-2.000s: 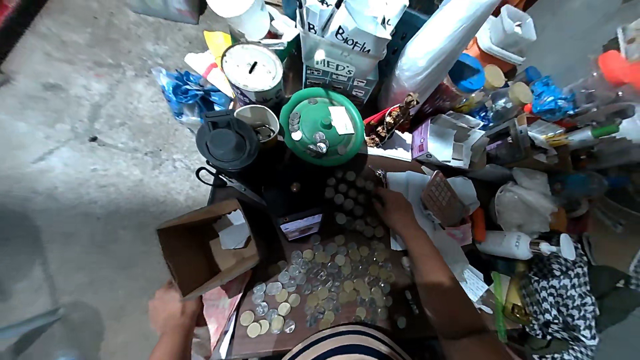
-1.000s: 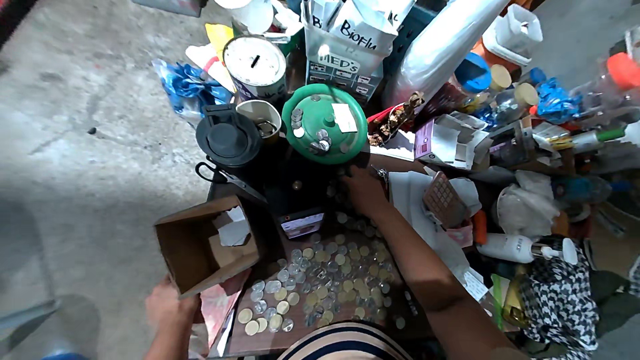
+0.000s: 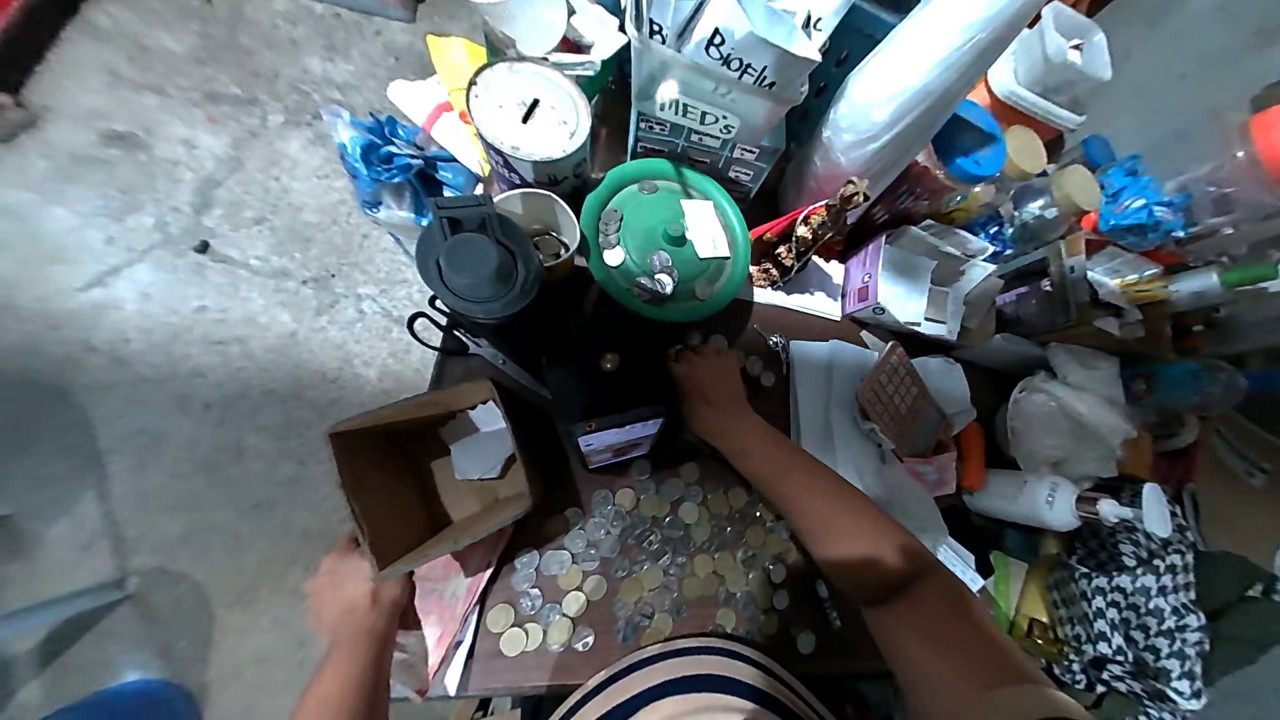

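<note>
My left hand (image 3: 355, 595) grips the lower corner of an open cardboard box (image 3: 385, 480), which holds a torn piece of white paper (image 3: 480, 445). My right hand (image 3: 708, 385) rests on the dark tabletop just below a green plastic lid (image 3: 665, 240); its fingertips are in shadow beside a few coins (image 3: 760, 370), and whether it holds any I cannot tell. Many silver and gold-coloured coins (image 3: 650, 560) lie spread over the near part of the table. More coins sit on the green lid and in a cup (image 3: 540, 225). A lit phone (image 3: 620, 442) stands between the box and my right forearm.
Scissors (image 3: 490, 355) lie beside a black-lidded tumbler (image 3: 480, 260). Behind are a slotted can (image 3: 530, 110) and a plastic bin of papers (image 3: 710, 90). To the right are a calculator (image 3: 900, 400), folded white paper (image 3: 835, 400), an opened small box (image 3: 900, 280) and a pump bottle (image 3: 1030, 500).
My right hand has moved from the right-hand group of coins towards the green lid, then slightly back down. Fewer coins show in that group. My left hand stays at the box.
</note>
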